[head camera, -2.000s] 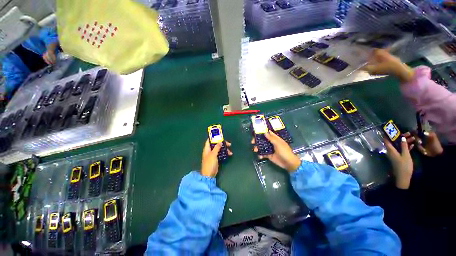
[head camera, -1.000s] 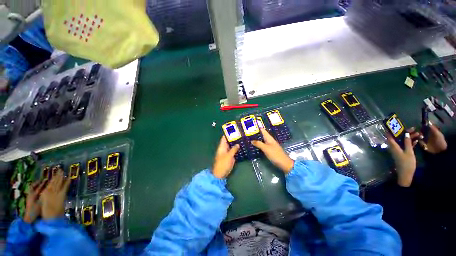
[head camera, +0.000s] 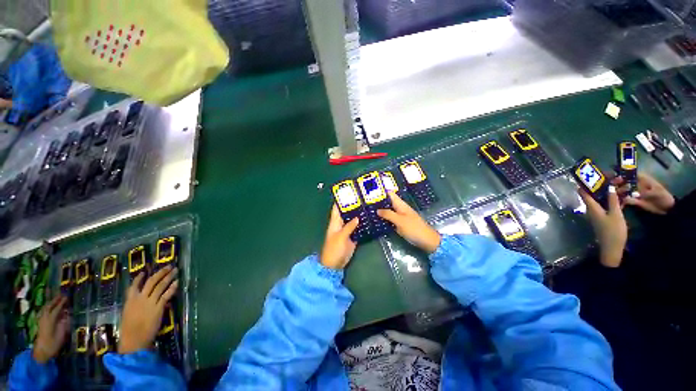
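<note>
My left hand (head camera: 338, 240) holds a keypad phone (head camera: 346, 197) with a yellow frame and a lit white screen. My right hand (head camera: 409, 224) holds a second keypad phone (head camera: 373, 189) with a lit screen showing a dark blue patch. The two phones are side by side, upright towards me. Just behind them, partly hidden, another phone (head camera: 390, 182) lies by the corner of the clear blister tray (head camera: 458, 195). A phone with a white screen (head camera: 413, 172) lies in that tray, with several more phones further right.
A red pen (head camera: 358, 159) lies at the foot of the metal post (head camera: 333, 84). Another person's hands (head camera: 146, 309) are over the left tray of phones. A neighbour's hands (head camera: 609, 221) hold phones at right. A white board (head camera: 473, 72) lies behind; a yellow cloth (head camera: 137, 46) hangs upper left.
My left hand has brought its phone right, beside the one in my right hand, which moved slightly left. Another person's hands have appeared over the left tray. The phones on the white board are gone.
</note>
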